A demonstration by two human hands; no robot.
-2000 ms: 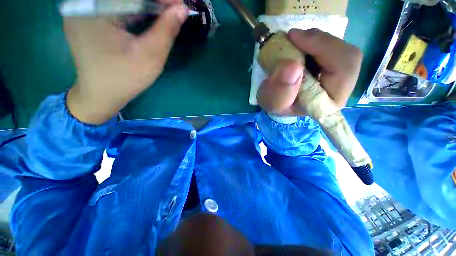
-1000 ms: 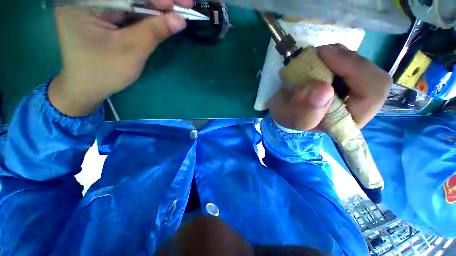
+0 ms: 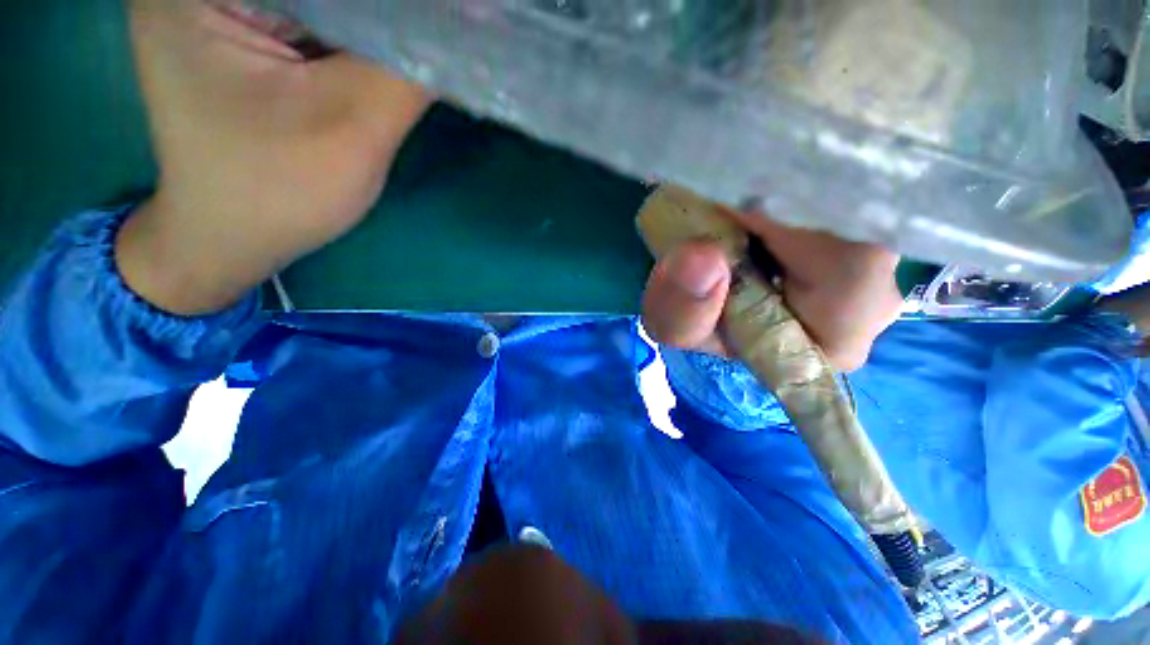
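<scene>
My right hand [image 3: 776, 296] is closed around the tape-wrapped cream handle of the soldering iron [image 3: 807, 391]. The black cord end points down to the right. The iron's metal shaft and tip are hidden behind the clear scratched hood [image 3: 706, 139]. My left hand [image 3: 271, 139] is at the upper left, over the green mat [image 3: 492, 233]. Its fingertips are hidden by the hood and the top edge. No tweezers can be seen in it now. The round black watch module is hidden too.
The hood fills the upper middle and right and blocks the view of the work. A person in a blue smock [image 3: 1047, 416] with a red badge sits close at the right. A tray edge [image 3: 984, 292] shows past the hood. The bench's front edge runs below both hands.
The hood now covers much more of the view, hiding the black module, tweezers, white pad and the iron's shaft. My right hand and the iron's handle sit further left in the picture.
</scene>
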